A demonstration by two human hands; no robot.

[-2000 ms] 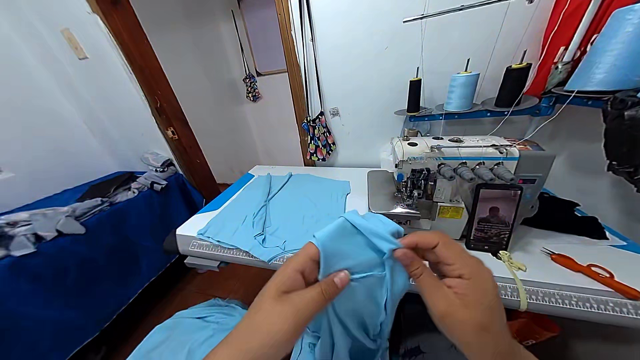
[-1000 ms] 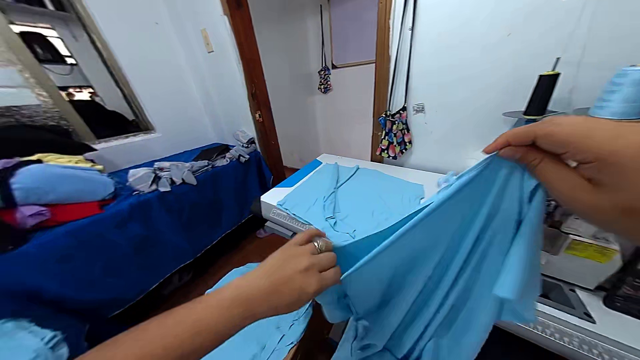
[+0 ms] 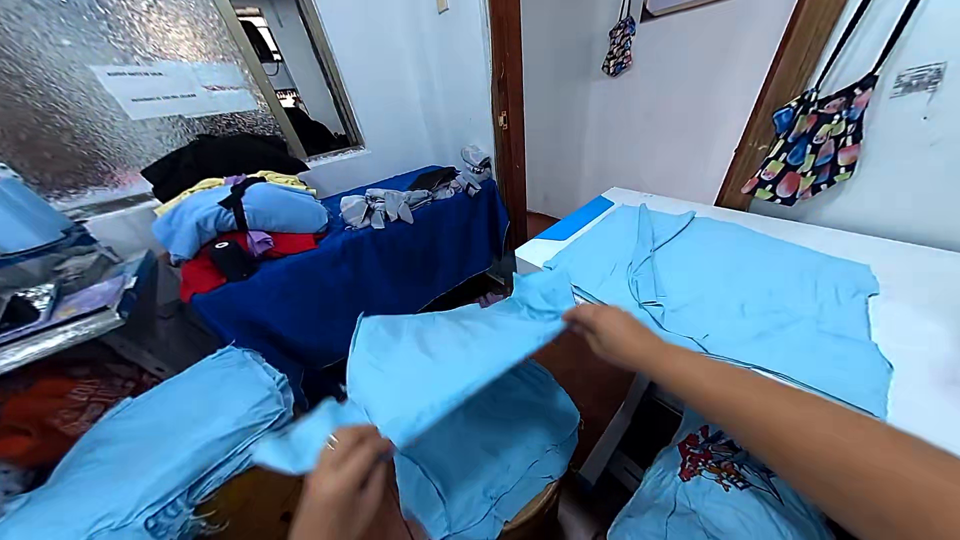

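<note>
A light blue fabric piece (image 3: pixel 442 360) hangs stretched between my two hands. My left hand (image 3: pixel 349 469), with a ring, grips its lower left end and is slightly blurred. Its upper right end is pinched in my right hand (image 3: pixel 611 337), near the white table's edge. Below the held piece, more light blue fabric (image 3: pixel 495 442) lies on a rounded support. Flat light blue fabric pieces (image 3: pixel 757 285) are spread on the white table (image 3: pixel 922 300). Another folded light blue stack (image 3: pixel 172 427) with frayed edges is at the lower left.
Folded garments (image 3: pixel 262 206) and a black thread cone (image 3: pixel 231 260) rest on a blue-covered table (image 3: pixel 375 262) at the left. Light blue fabric with a printed design (image 3: pixel 720 480) hangs beneath the white table's edge. A patterned bag (image 3: pixel 817 142) hangs on the wall.
The view has swung far left, away from the sewing machine. The fabric, earlier held up over the white table, is now stretched lower, over the light blue fabric beside that table.
</note>
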